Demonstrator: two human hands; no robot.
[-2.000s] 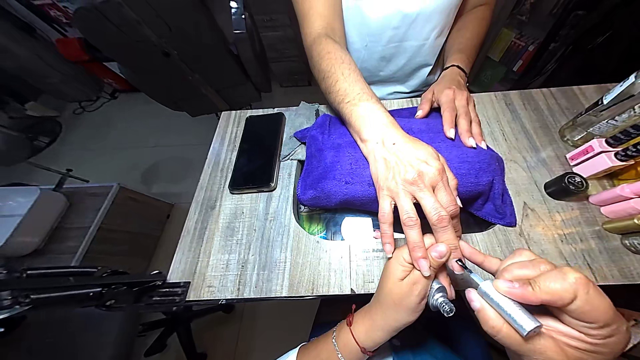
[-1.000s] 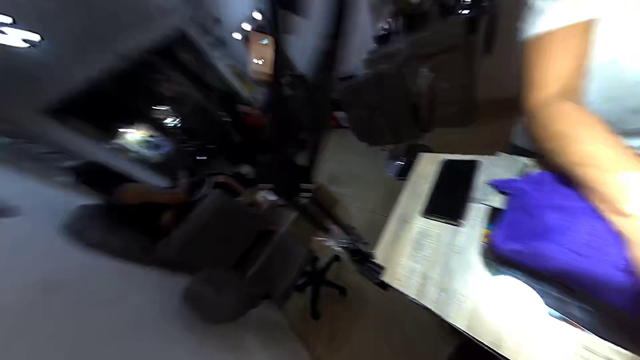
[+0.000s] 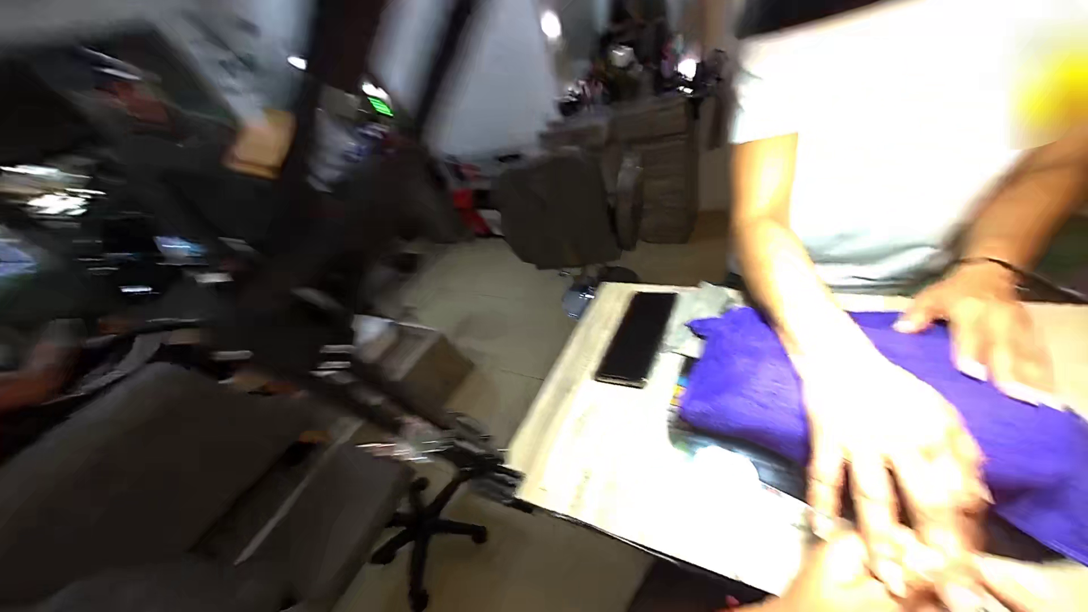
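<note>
At the bottom right, my left hand [image 3: 829, 578] is partly in view, overexposed and blurred, with its thumb against the fingertips of another person's hand [image 3: 901, 442]. That person's forearm lies across a rolled purple towel [image 3: 748, 382] on the table, and their other hand [image 3: 986, 331] rests on the towel's far side. A blurred skin-coloured shape at the lower right edge may be part of my right hand [image 3: 1020, 582]; what it holds cannot be made out. A black smartphone [image 3: 637, 338] lies on the table left of the towel.
The light wood-grain table [image 3: 561, 442] has its left corner near the middle of the view. A black wheeled chair base [image 3: 422, 525] stands on the floor beside it. Further left are a blurred dark arm or stand, grey seating [image 3: 153, 476] and a box-like cabinet [image 3: 416, 361].
The view has swung far to the left and back partway. Two seconds ago my right hand held a silver nail polish cap with brush at the other person's nail, and my left hand held a small bottle.
</note>
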